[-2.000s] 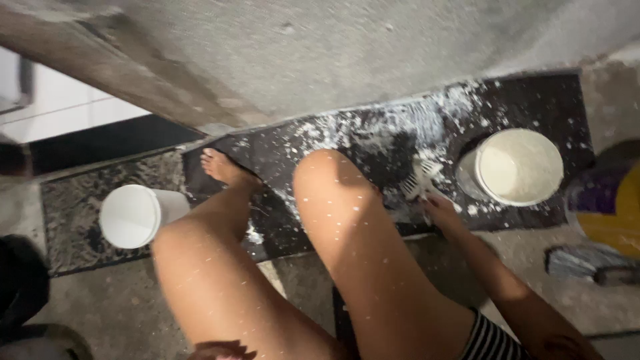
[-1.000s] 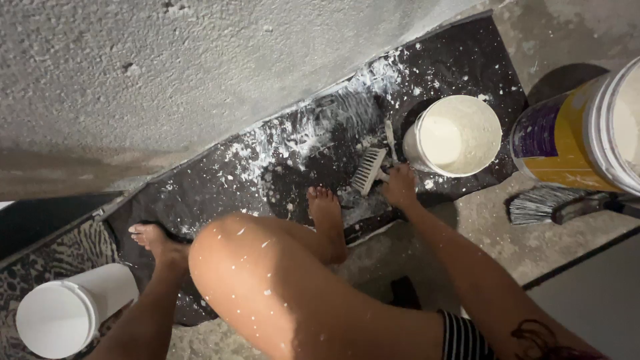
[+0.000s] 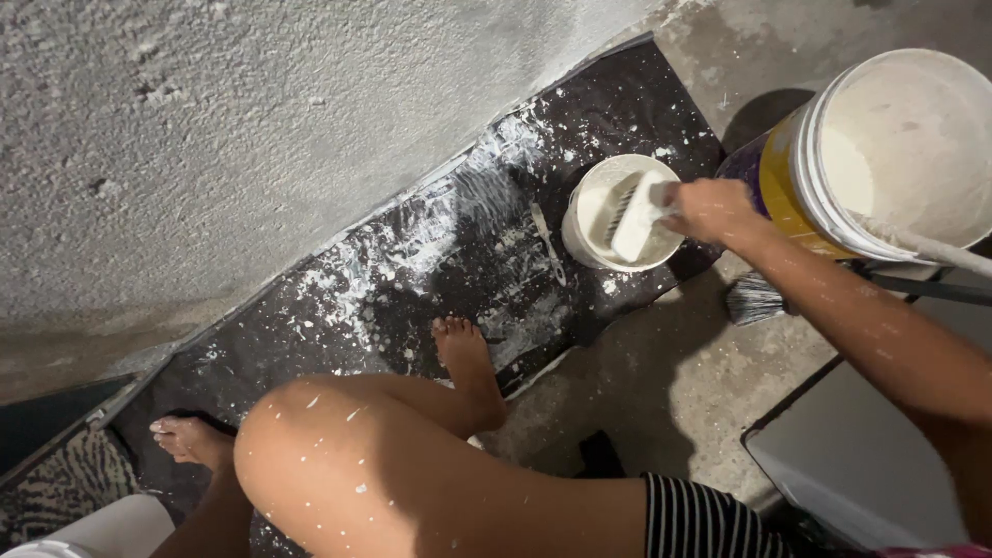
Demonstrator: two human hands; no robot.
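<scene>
My right hand [image 3: 711, 209] grips a wide white block brush [image 3: 642, 217] by its handle. The brush is tilted over the mouth of a small white bucket [image 3: 571, 232], its dark bristles facing down and left into the bucket, which holds white paint. Whether the bristles touch the paint I cannot tell. A small paint-smeared brush [image 3: 549, 244] lies left of the bucket on a dark, paint-spattered sheet [image 3: 496, 279]. My left hand is out of view.
A rough grey wall [image 3: 232, 139] runs along the sheet. At the right stands a large yellow and purple bucket [image 3: 806, 186] with a pale stick in it, beside a broom head [image 3: 756, 298]. Another white bucket [image 3: 116, 531] is at bottom left. My bare feet [image 3: 465, 353] are on the sheet.
My right hand has raised the wide brush from the sheet and moved it right, over the small bucket. The view has swung right.
</scene>
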